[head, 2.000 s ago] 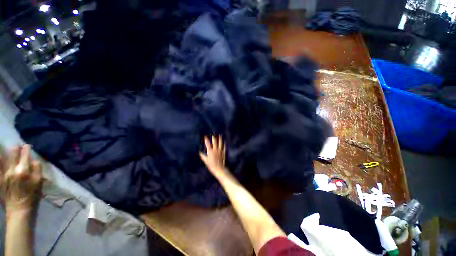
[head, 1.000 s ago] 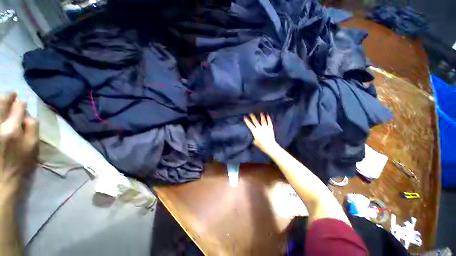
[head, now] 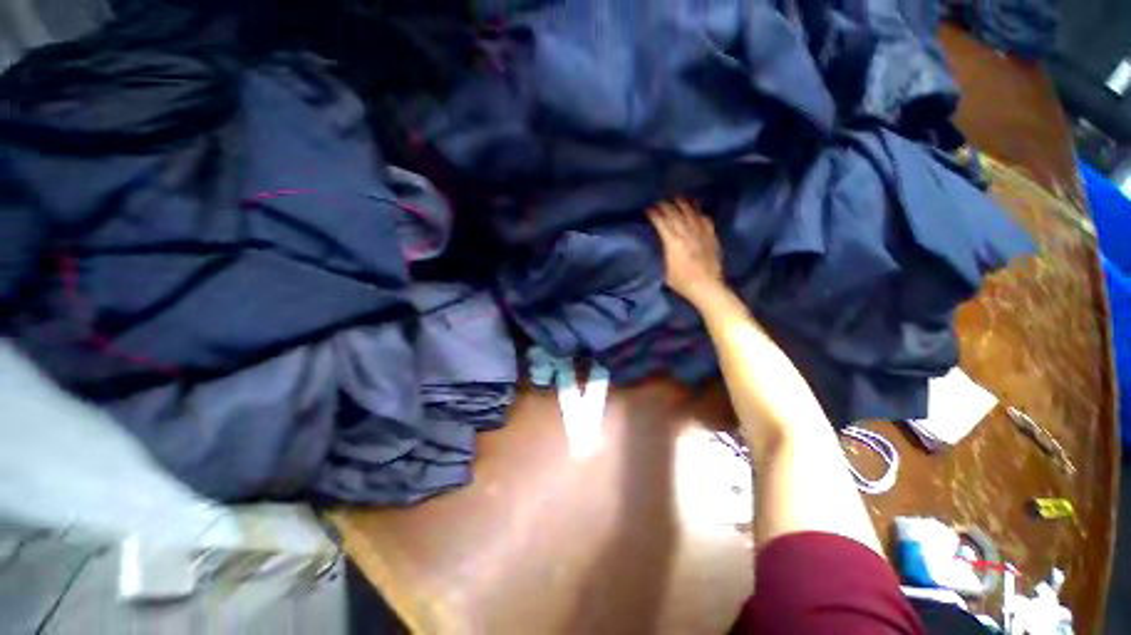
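Note:
A large heap of dark navy garments (head: 583,99) covers the back of the brown table. Another dark garment pile with red stitching (head: 223,236) lies at the left, its layered folds at the table edge. My right hand (head: 688,248) lies on the navy heap near its front, fingers partly spread on the cloth; whether it pinches any fabric cannot be told. My left hand is not in view. A pale strip (head: 583,416) sticks out from under the heap onto the table.
White paper (head: 953,407), a white cord loop (head: 873,459), a yellow tool (head: 1053,507) and a tape roll (head: 977,558) lie on the table's right side (head: 1029,335). A blue bin (head: 1115,298) stands beyond the right edge. A pale partition (head: 124,459) is at the left.
My left hand has gone out of view. My right hand has stayed on the heap and pushed further in. The view has moved closer, and the garments look larger.

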